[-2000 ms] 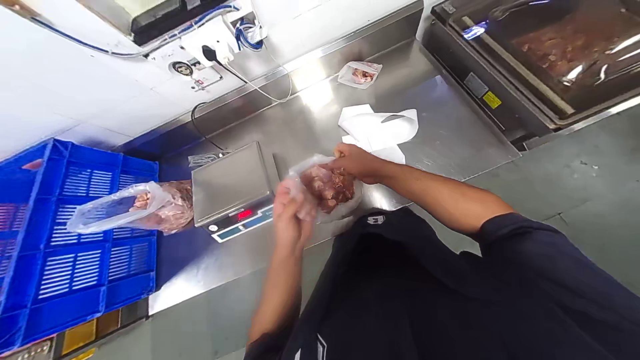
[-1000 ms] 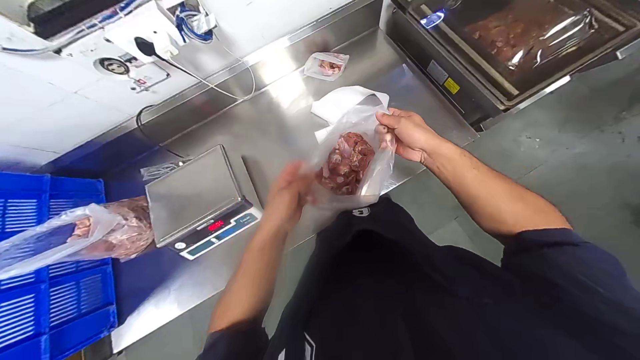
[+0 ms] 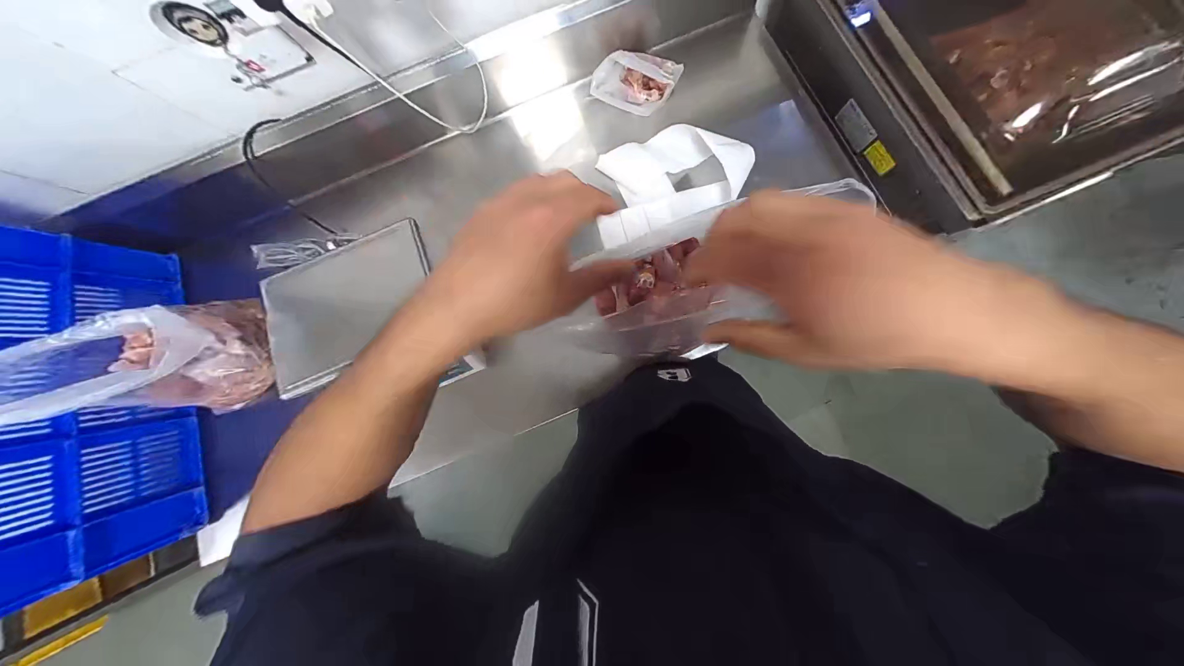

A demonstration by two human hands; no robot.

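A clear plastic bag [image 3: 647, 328] with pieces of raw meat [image 3: 659, 282] in it lies at the near edge of the steel counter, its mouth spread to the right. My left hand [image 3: 536, 250] is at the bag's left side, thumb pointing over the meat. On the right side my right hand [image 3: 795, 277] arches over the bag with thumb and fingers apart. Both hands are blurred, so their grip on the film cannot be told. White sheets [image 3: 680, 166] lie just behind the bag. Left of my left hand is a digital scale [image 3: 342, 305], its display hidden by my arm.
Another bag of meat [image 3: 217, 356] leans between the scale and a blue plastic crate [image 3: 139, 472]. A small bag of meat [image 3: 638, 81] lies at the counter's back. A lidded machine [image 3: 925, 111] with meat under its clear cover stands at right. A white cable [image 3: 416, 106] hangs onto the counter.
My right hand has moved from the bag's raised right edge to above the meat. The bag, held up and spread a second ago, now sits lower and flatter. The view has come closer.
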